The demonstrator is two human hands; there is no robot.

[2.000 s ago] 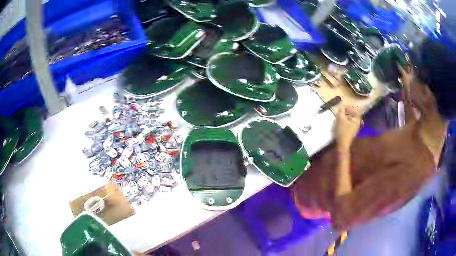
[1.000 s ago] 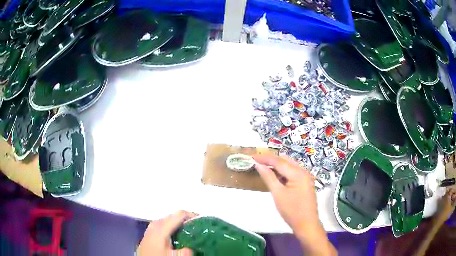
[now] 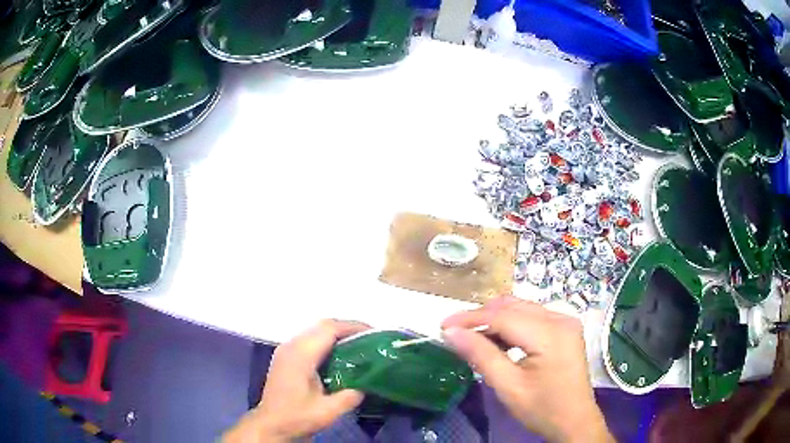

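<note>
My left hand [image 3: 305, 381] holds a glossy dark green housing [image 3: 398, 372] by its left end, at the table's front edge over my lap. My right hand [image 3: 528, 359] pinches a thin whitish stick [image 3: 424, 340] whose tip is at the housing's upper surface. A small whitish piece also shows at the right fingers; I cannot tell what it is. The small white oval dish [image 3: 453, 250] sits on the tan-brown board [image 3: 411, 251] beyond my hands. A loose heap of silvery inserts [image 3: 554, 186], some with red or orange faces, lies right of the board.
Green housings are piled on the left [image 3: 152, 86] and right [image 3: 693, 208] of the white table [image 3: 286, 173]. One housing [image 3: 130, 216] lies at the left front edge. A blue bin [image 3: 598, 30] and grey upright [image 3: 454, 19] stand at the back. A red stool [image 3: 85, 355] is on the floor.
My right hand has moved from the dish down to the housing with the stick. The housing is now further up in view, with my left hand on its left end. The camera view has shifted.
</note>
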